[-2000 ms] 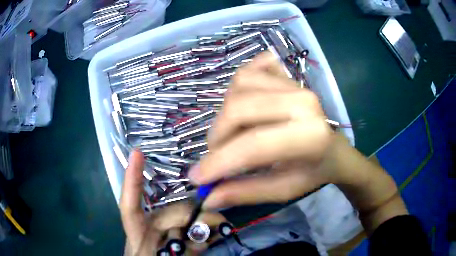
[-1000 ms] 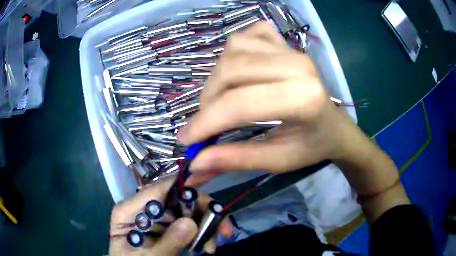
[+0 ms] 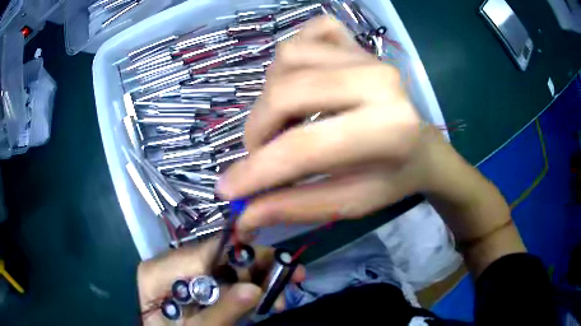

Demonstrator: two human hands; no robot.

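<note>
My left hand (image 3: 204, 286), at the bottom, holds several silver metal cylinders upright, their round ends facing up. Most ends are dark with a pale centre and red wires; one end (image 3: 204, 290) is bare silver. One cylinder (image 3: 275, 283) leans to the right side of this hand. My right hand (image 3: 331, 134), bare and blurred, is closed on a tool with a blue part (image 3: 238, 205) between thumb and finger. The tool's dark tip points down at the held cylinders; its exact contact is unclear. Behind is the white bin (image 3: 114, 159) full of cylinders with red wires.
Clear plastic boxes (image 3: 38, 108) stand at the left, and another with cylinders (image 3: 79, 32) is behind the bin. A flat silver device (image 3: 506, 28) lies at the right on the green mat. White plastic (image 3: 417, 245) lies at the lower right. A yellow-tipped item (image 3: 9, 277) is at the left edge.
The view has shifted, so the bin sits higher and further left. The cylinders in my left hand are rearranged; one shows a silver end up where dark ends showed a second ago.
</note>
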